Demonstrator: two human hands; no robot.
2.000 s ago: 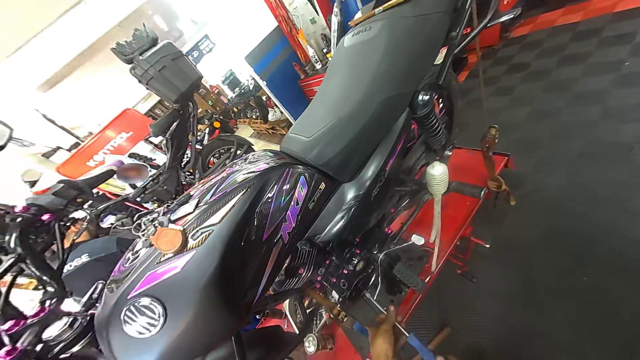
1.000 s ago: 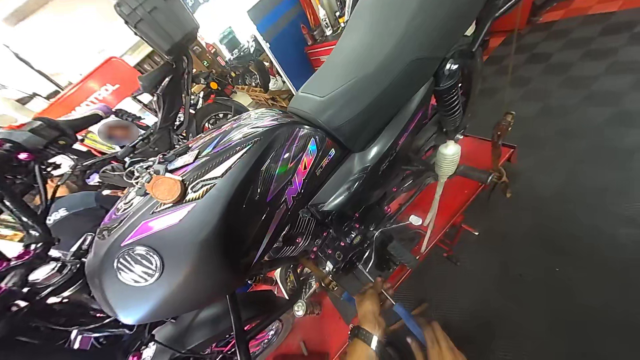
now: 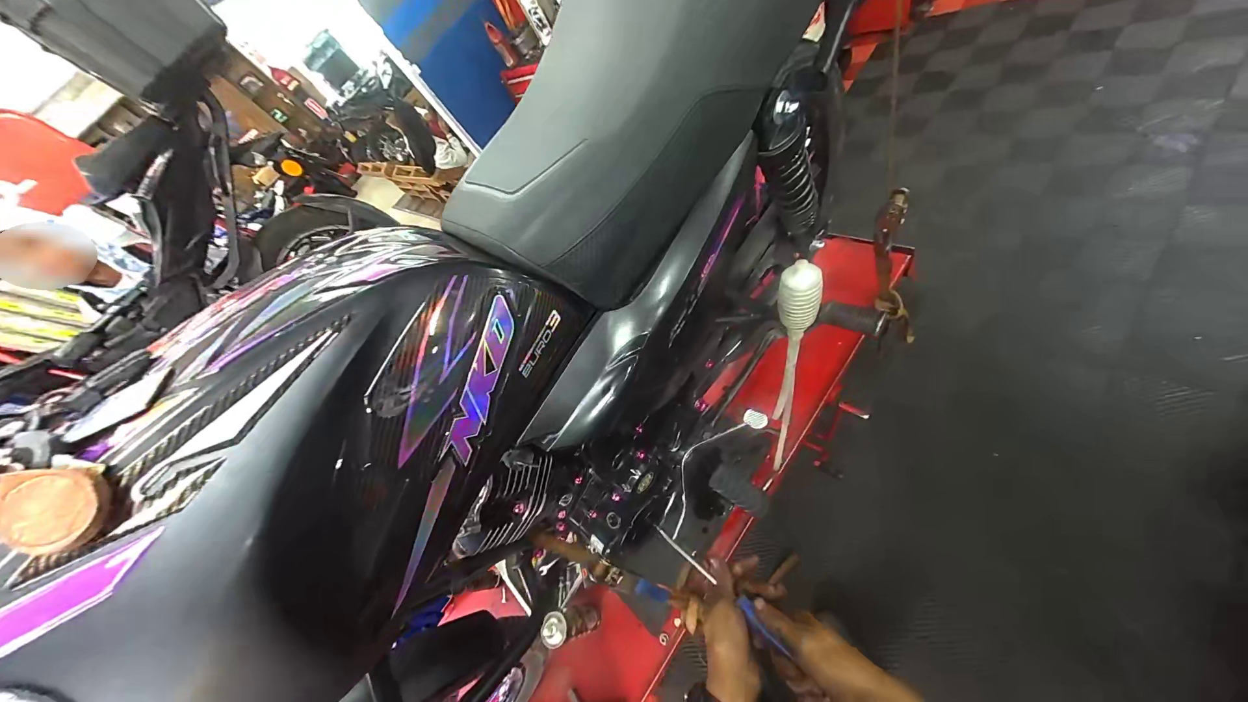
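Low in the head view, my left hand (image 3: 723, 624) is closed around a thin metal shaft (image 3: 686, 556) beside the motorcycle's engine. The shaft lines up with a blue handle (image 3: 764, 626), and the two look like one long tool. Just right of it, my right hand (image 3: 829, 655) grips the blue handle. The shaft's far end reaches the lower engine cover (image 3: 624, 497); its exact contact point cannot be made out. A brown strap (image 3: 565, 549) with a buckle runs near the left hand, and a small blue piece (image 3: 651, 590) shows beside the fingers.
The motorcycle's black tank (image 3: 292, 507) and seat (image 3: 624, 127) fill the left and middle. Under it lies a red lift platform (image 3: 848, 283). A metal foot pedal (image 3: 755, 419) juts out above the hands. Other motorcycles and a person (image 3: 49, 255) are at upper left.
The right hand, not visible two seconds ago, has come in from below and closed on the blue handle. The left hand stays by the engine. The view has moved closer.
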